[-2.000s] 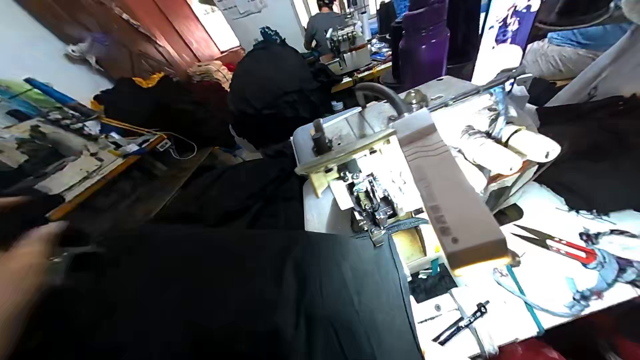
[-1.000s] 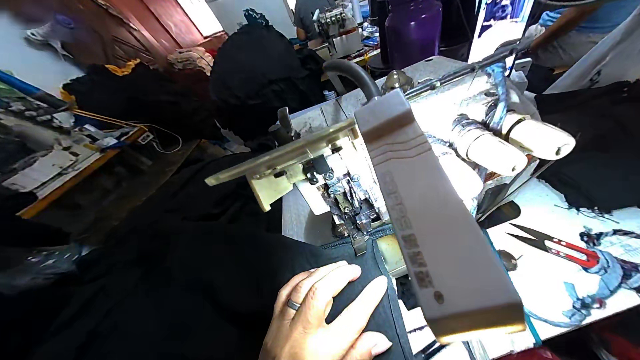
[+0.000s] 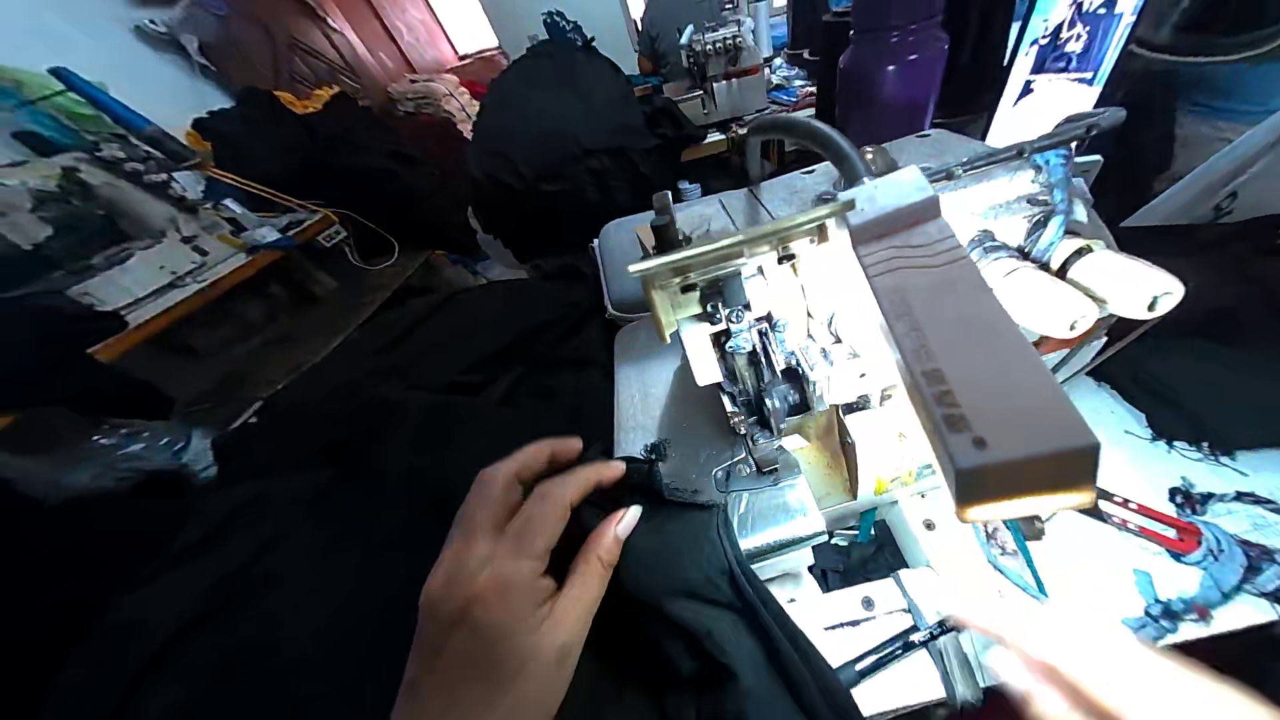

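Note:
My left hand (image 3: 520, 570) pinches the edge of black fabric (image 3: 670, 600) between thumb and fingers, just left of the presser foot (image 3: 765, 455) of an overlock sewing machine (image 3: 770, 350). The fabric's seamed edge runs down past the front of the metal needle plate, and loose dark threads stick up by my fingertips. At the lower right, blurred and overlit, my right hand (image 3: 1090, 665) is close to black-handled tweezers (image 3: 895, 650) on the white table; its grip is unclear. A long lamp (image 3: 970, 350) hangs over the machine.
Red-handled thread snips (image 3: 1150, 525) lie at the right among fabric scraps (image 3: 1220, 580). White thread cones (image 3: 1120, 280) sit behind the lamp. A purple bottle (image 3: 893, 70) stands at the back. Another sewing table (image 3: 190, 300) is at the left, with dark cloth piled beyond it.
A hand lay flat on the fabric before the presser foot a second ago; now my left hand pinches the fabric edge farther left, off the foot. My right hand has appeared at the lower right.

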